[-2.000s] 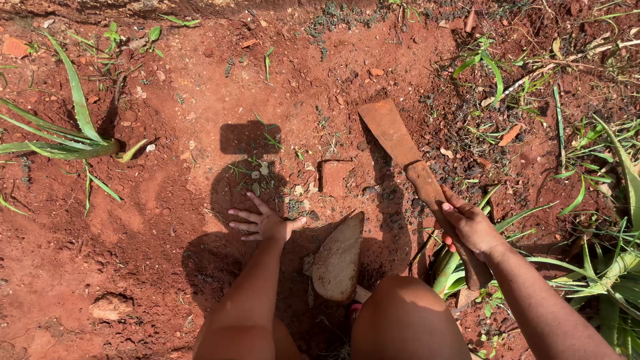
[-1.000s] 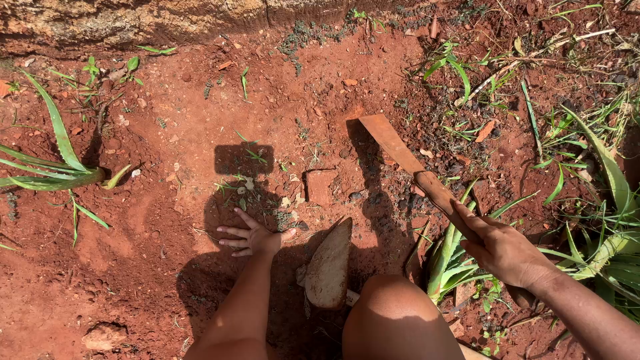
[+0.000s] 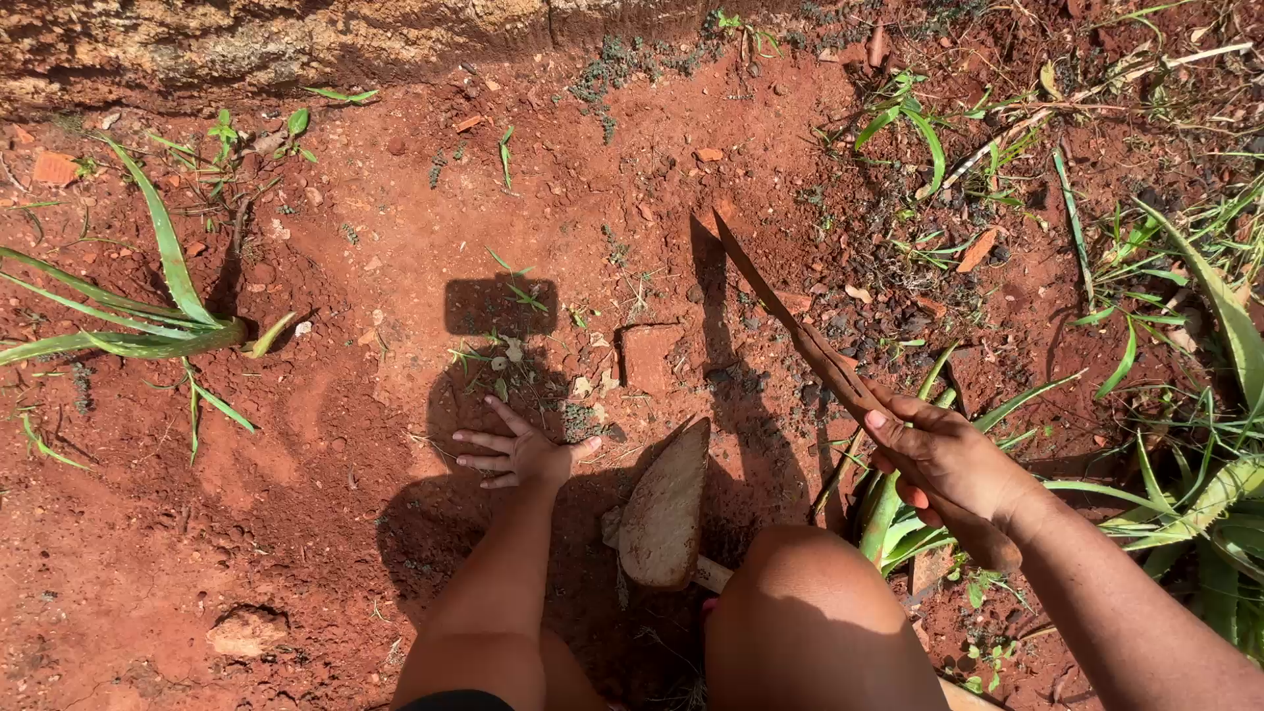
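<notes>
My right hand [image 3: 938,459] is closed around the handle of a rusty machete [image 3: 775,301]. The blade points up and left over the soil, its edge turned toward me. Fingers spread, my left hand [image 3: 523,452] is at the red soil beside small weeds [image 3: 509,370] and holds nothing. Between my hands, near my knee, a hoe [image 3: 667,509] lies with its soil-caked blade uppermost; part of its wooden handle shows below, the rest passes behind my leg. A flat brick piece [image 3: 650,357] is set in the ground above the hoe blade.
An aloe plant [image 3: 197,331] leans at the left. More aloe [image 3: 1224,494] grows at the right, close to my right forearm. A rough earthen or stone edge [image 3: 296,49] runs along the top left. Dry stalks [image 3: 1047,114] and a stone [image 3: 247,632] lie on the soil.
The machete blade has turned from showing its broad flat side to nearly edge-on, still in my right hand. My left hand stays spread at the soil.
</notes>
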